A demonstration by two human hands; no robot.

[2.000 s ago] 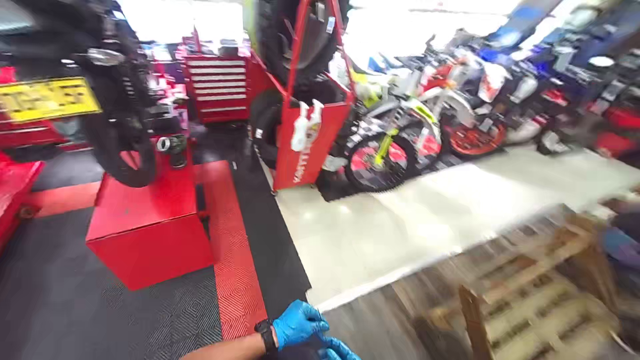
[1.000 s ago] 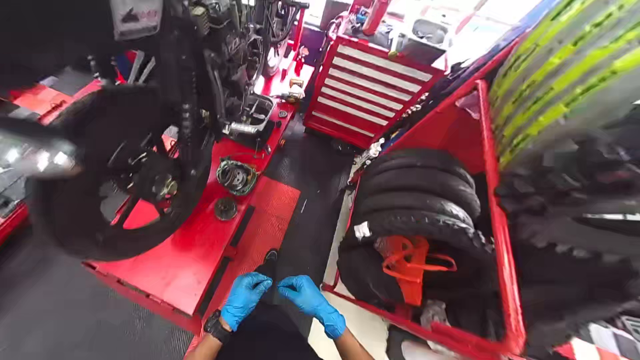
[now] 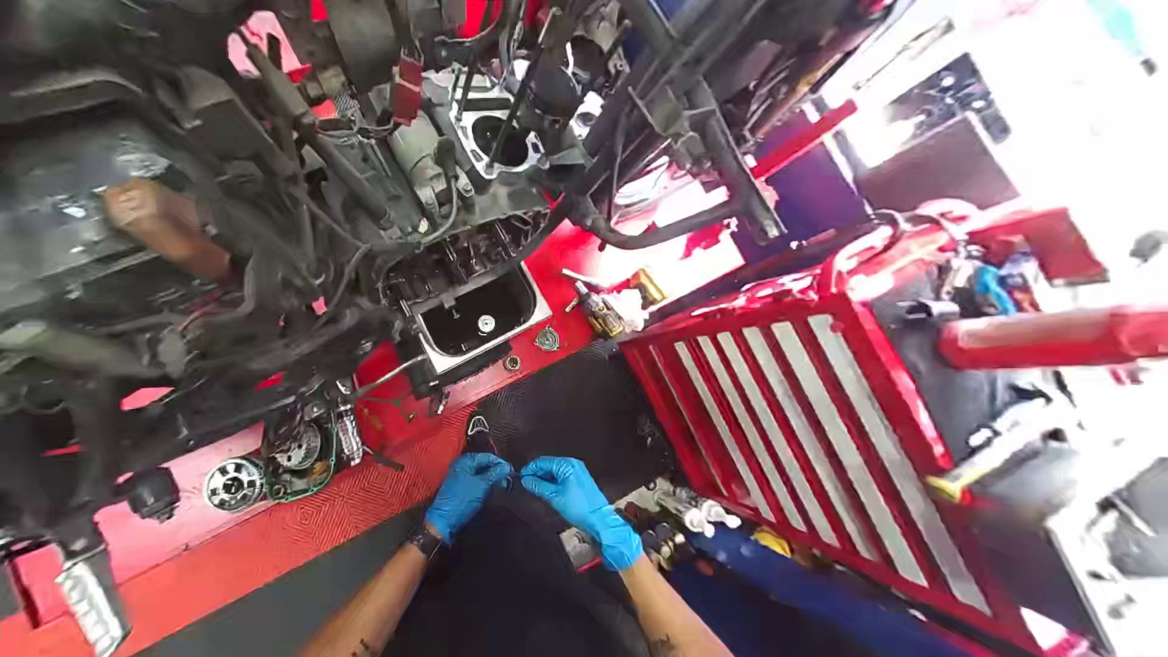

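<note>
My left hand (image 3: 467, 493), in a blue glove with a black watch at the wrist, is at the lower middle, its fingertips pinched together. Close to its right, my right hand (image 3: 575, 497), also blue-gloved, has its fingertips pinched too. A small dark thing seems to lie between the fingertips, too small to name. Ahead of both hands, a partly stripped motorcycle (image 3: 383, 164) stands over a red lift platform (image 3: 383, 415). On the platform sit an open engine case (image 3: 484, 319) and, at the left, a round clutch part (image 3: 234, 484).
A red tool cabinet (image 3: 803, 429) with pale drawer fronts stands at the right, tools on its top. A yellow and black power tool (image 3: 599, 312) lies on the platform's far part. Several metal parts (image 3: 684, 506) lie on the floor right of my right hand.
The view has turned and moved along the lift towards the engine and tool cabinet. The tyre rack seen one second ago is out of view. My hands have come closer together.
</note>
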